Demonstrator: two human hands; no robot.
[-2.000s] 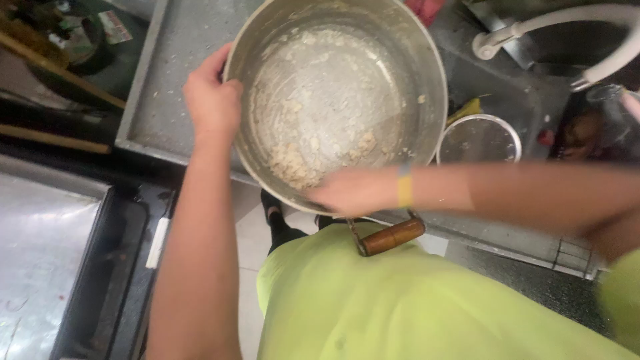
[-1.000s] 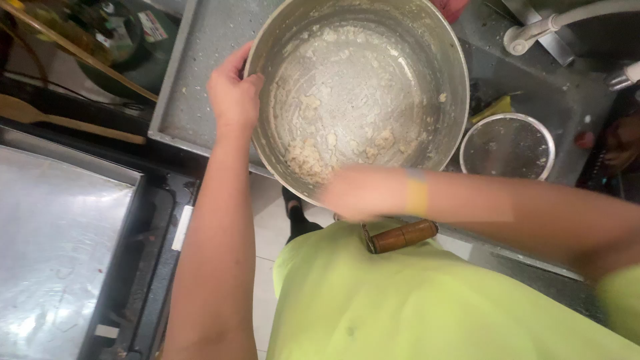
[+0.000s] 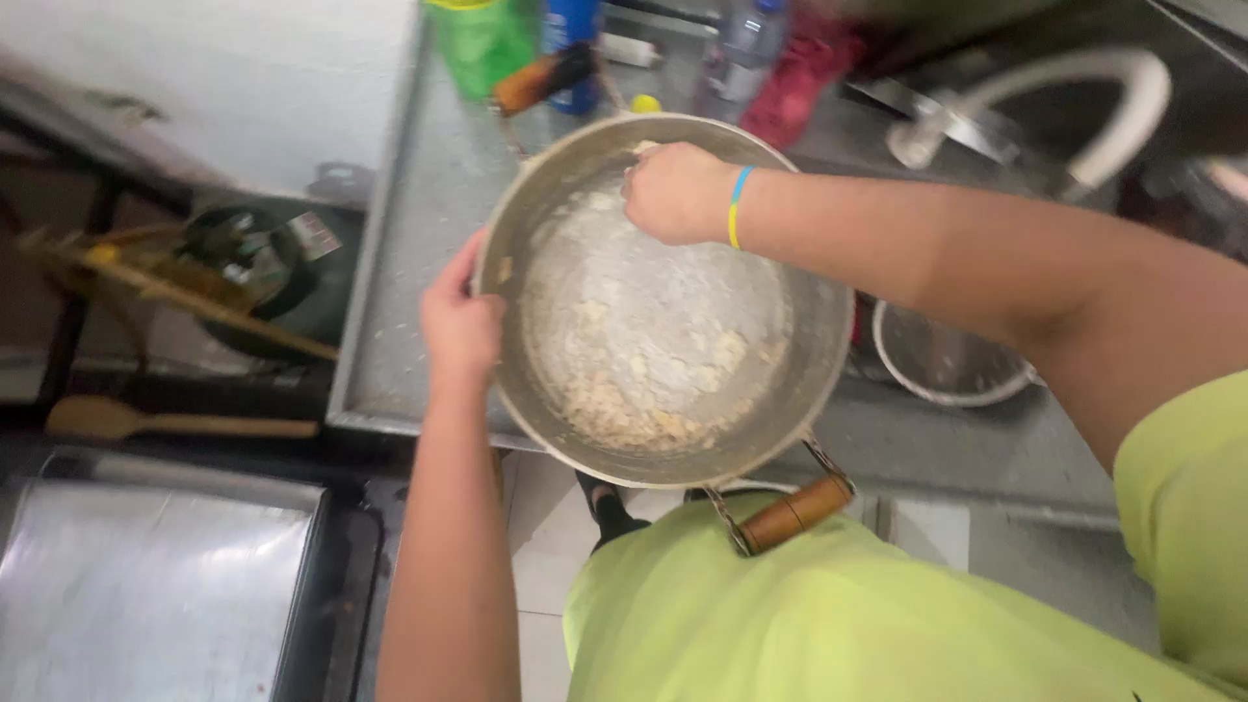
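A large metal pot [image 3: 829, 341] with wooden-grip handles is tilted at the counter's edge, close to my body. Pale, lumpy residue [image 3: 634, 414] clings inside it, thickest at the near side of the bottom. My left hand [image 3: 463, 322] grips the pot's left rim. Inside the far part of the pot is my right hand [image 3: 682, 193], wearing a blue and yellow wristband, its fingers curled against the inner wall. A small pale bit shows at its fingertips; whether the hand holds anything more is hidden.
The pot rests over a metal counter [image 3: 390, 283]. Behind it stand a green bag [image 3: 483, 44], a clear bottle [image 3: 751, 49] and a red cloth [image 3: 801, 83]. A round strainer or bowl [image 3: 955, 395] and a white faucet [image 3: 1121, 68] are right. A wooden spoon [image 3: 97, 417] and metal tray [image 3: 156, 585] lie left.
My right hand has moved from the near side of the pot's inside to its far wall. My left hand stays on the rim. The view has shifted, showing more of the counter behind.
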